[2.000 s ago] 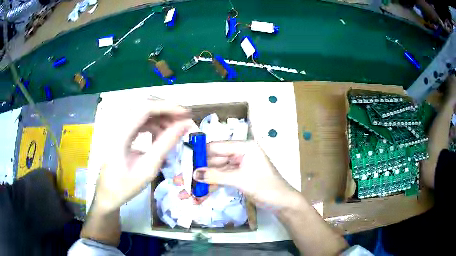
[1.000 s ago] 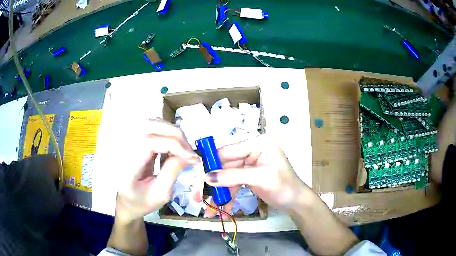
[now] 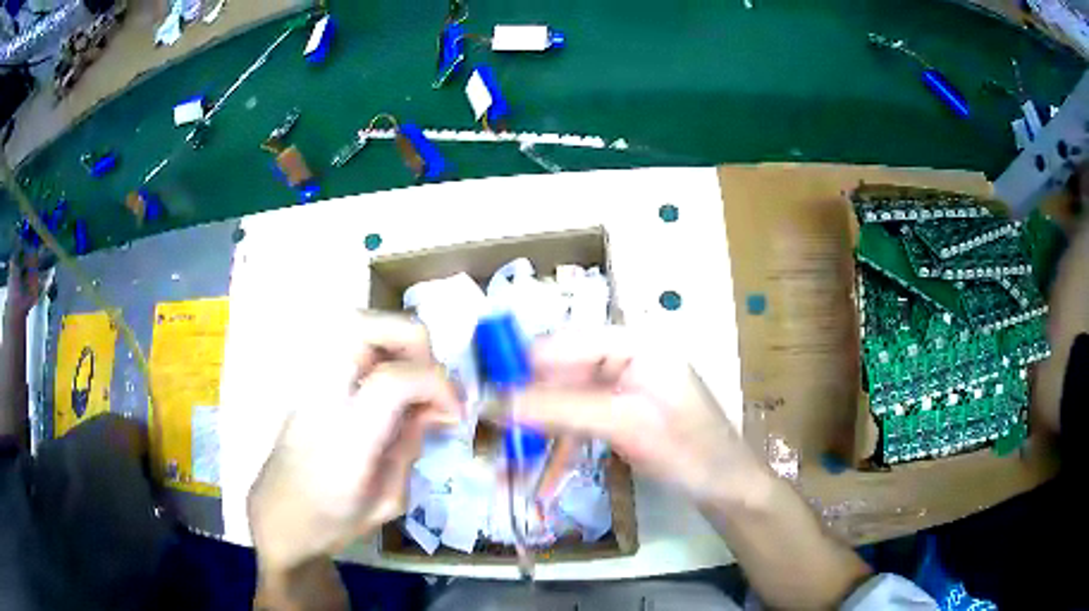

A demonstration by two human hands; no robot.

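A blue battery cell [image 3: 500,350], blurred, is held upright over an open carton [image 3: 490,253] of crumpled white backing papers [image 3: 448,306]. My right hand [image 3: 633,412] is closed on the cell from the right, fingers across its middle. Blurred lead wires [image 3: 518,513] hang below the cell. My left hand [image 3: 358,436] is at the left of the cell, fingers bent and fingertips together close to it. Whether the left fingertips hold anything is blurred.
A green belt [image 3: 669,107] crosses the far side with several wired cells and a white perforated strip [image 3: 502,137]. A carton of green circuit boards [image 3: 943,358] stands at the right. Yellow printed sheets [image 3: 185,394] lie at the left. A person's arm [image 3: 1069,310] shows at the right edge.
The cells on the belt have shifted left in view. The cell stays in my right hand over the carton. My left hand has stayed beside it, fingers now closer together.
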